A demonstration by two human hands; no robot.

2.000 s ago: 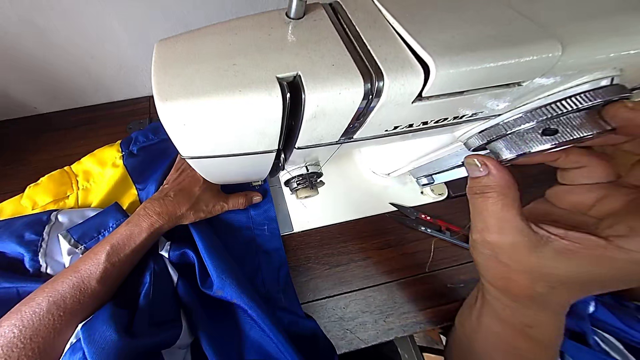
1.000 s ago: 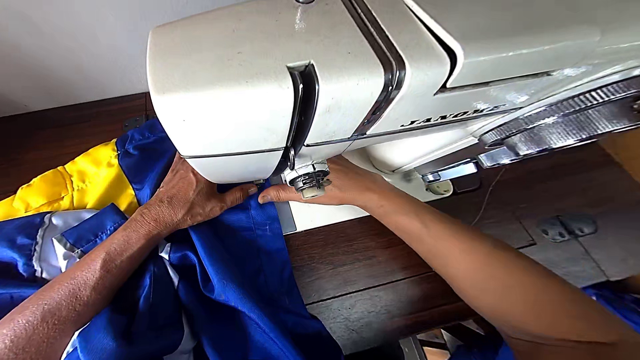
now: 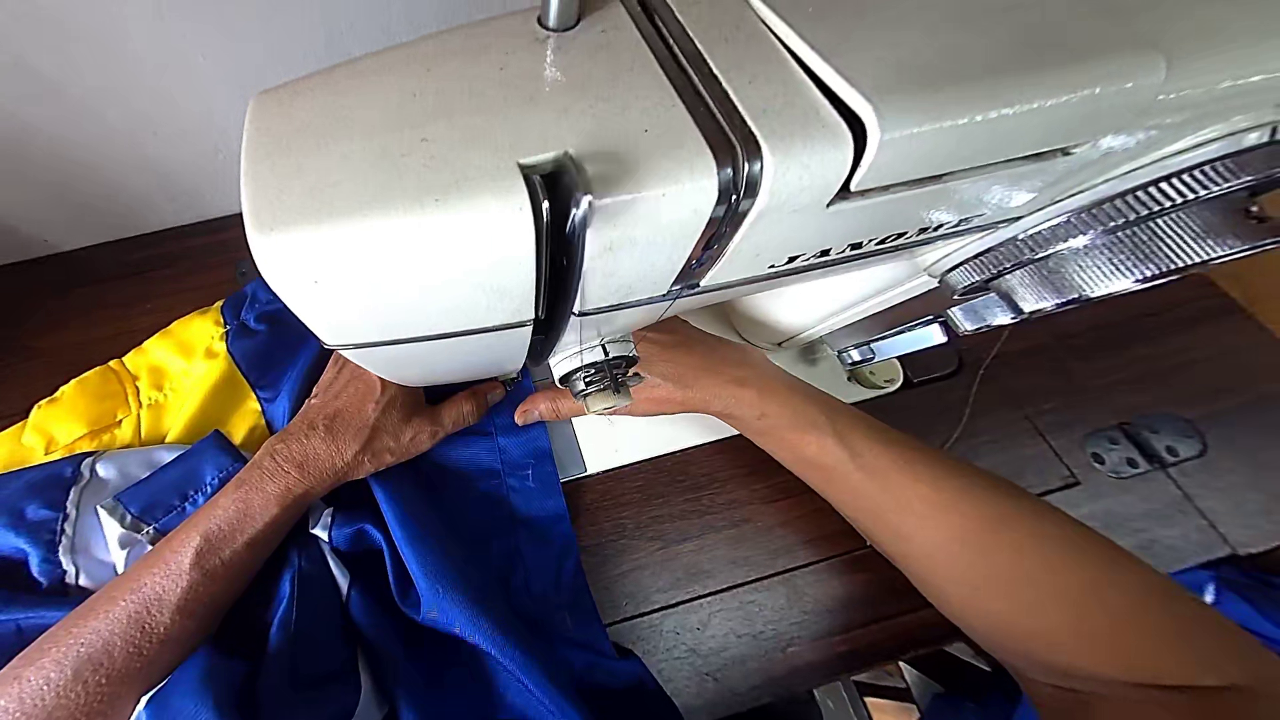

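Note:
A white Janome sewing machine (image 3: 430, 200) stands over blue satin fabric (image 3: 500, 470) that lies under its needle area. To the left of the needle, my left hand (image 3: 370, 410) rests on the fabric, thumb towards the presser foot, its fingers hidden beneath the machine head. My right hand (image 3: 670, 375) reaches behind the thread tension dial (image 3: 600, 375), its thumb on the fabric's right edge; its other fingers are hidden. Yellow satin (image 3: 160, 380) and a white piece (image 3: 95, 520) join the blue cloth at the left.
The wooden table (image 3: 720, 530) bears a metal hinge (image 3: 1145, 445) at the right and a loose thread. Ribbed chrome dials (image 3: 1110, 240) sit on the machine's front. A pale wall (image 3: 120, 120) rises behind. More blue cloth (image 3: 1235, 600) shows at the lower right.
Two seconds ago my right hand was by the chrome dials, with red-and-black thread snips; it then moved left to the fabric, and the snips are out of sight. My left hand has stayed in place.

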